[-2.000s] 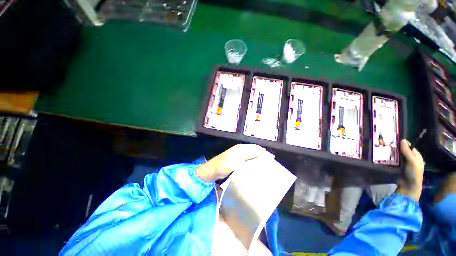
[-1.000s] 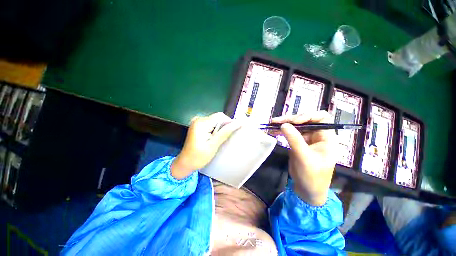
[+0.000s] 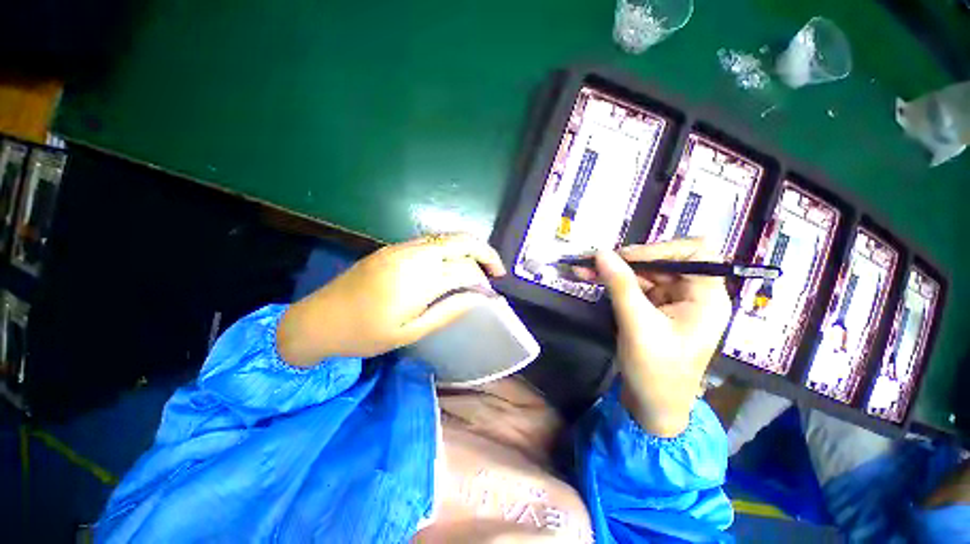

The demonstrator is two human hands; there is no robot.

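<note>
My left hand [image 3: 388, 295] holds a white adhesive sticker sheet [image 3: 479, 342] that curls down in front of my body. My right hand [image 3: 670, 329] holds black tweezers [image 3: 681, 268] like a pen. Their tip is over the lower end of the leftmost phone frame [image 3: 598, 175]. Whether a piece is at the tip, I cannot tell. The black foam tray [image 3: 545, 138] holds a row of phone frames with pinkish edges, bright white centres and dark flex cables. My right hand hides the lower part of the second frame.
Two clear cups with whitish parts, one at the top [image 3: 644, 23] and one further right [image 3: 814, 53], stand behind the tray. A loose pile of parts [image 3: 742, 69] lies between them. A clear plastic bag [image 3: 938, 122] is at the right. Another person's blue sleeve [image 3: 883, 478] shows at lower right.
The tweezer tip has gone from the sheet to the leftmost frame. My left hand has drawn the sheet slightly down and left. The tray and cups sit further up and right in view.
</note>
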